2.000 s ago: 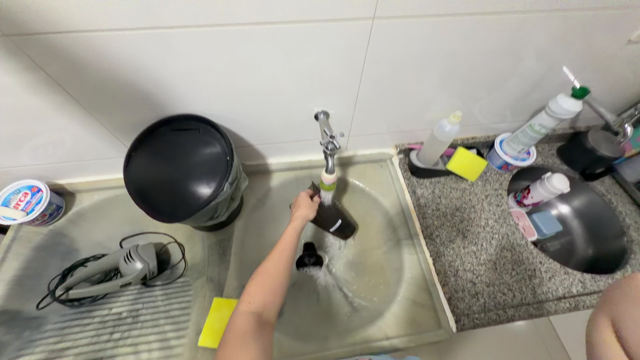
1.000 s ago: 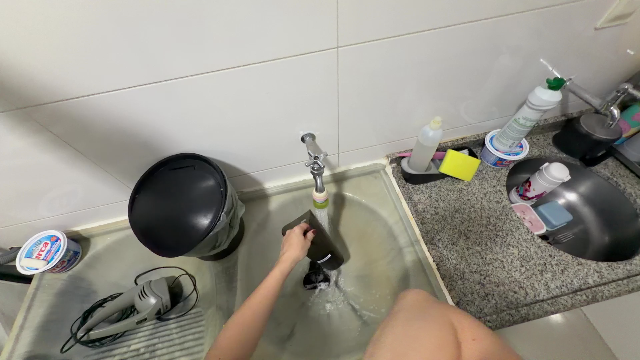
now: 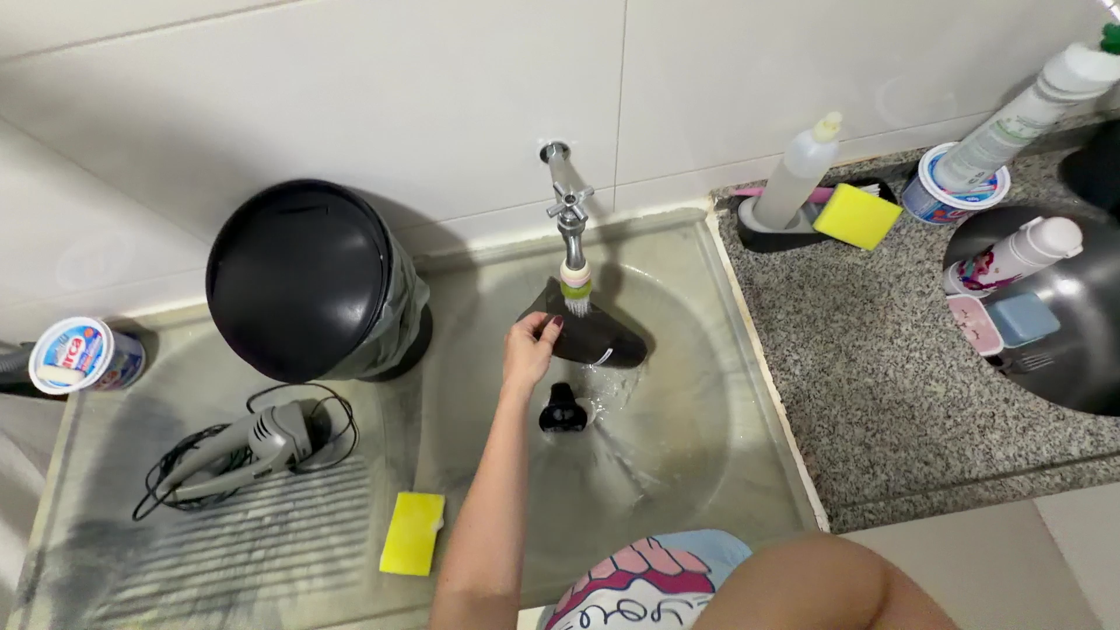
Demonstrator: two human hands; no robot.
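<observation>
My left hand [image 3: 531, 346] pinches the edge of a dark grey, flexible-looking piece [image 3: 599, 337], perhaps a fabric pouch or sleeve, under the running tap [image 3: 570, 219]. Water falls on it from the green and white nozzle [image 3: 577, 282] and runs into the wash basin [image 3: 691, 411]. Just below it in the basin lies a small black plastic part [image 3: 563, 409]. My right hand is out of view; only a bent limb shows at the bottom right, beside printed clothing.
Left of the basin stand a lidded black bin [image 3: 302, 280], a grey corded appliance [image 3: 262, 446], a yellow sponge [image 3: 412, 534] and a tub [image 3: 86, 356]. On the granite counter [image 3: 857, 385] are a soap bottle [image 3: 798, 175], another sponge [image 3: 857, 215] and a steel sink [image 3: 1081, 350] holding a bottle.
The dark piece has been turned under the tap and now lies more sideways, still in my left hand. The printed clothing has come into view at the bottom.
</observation>
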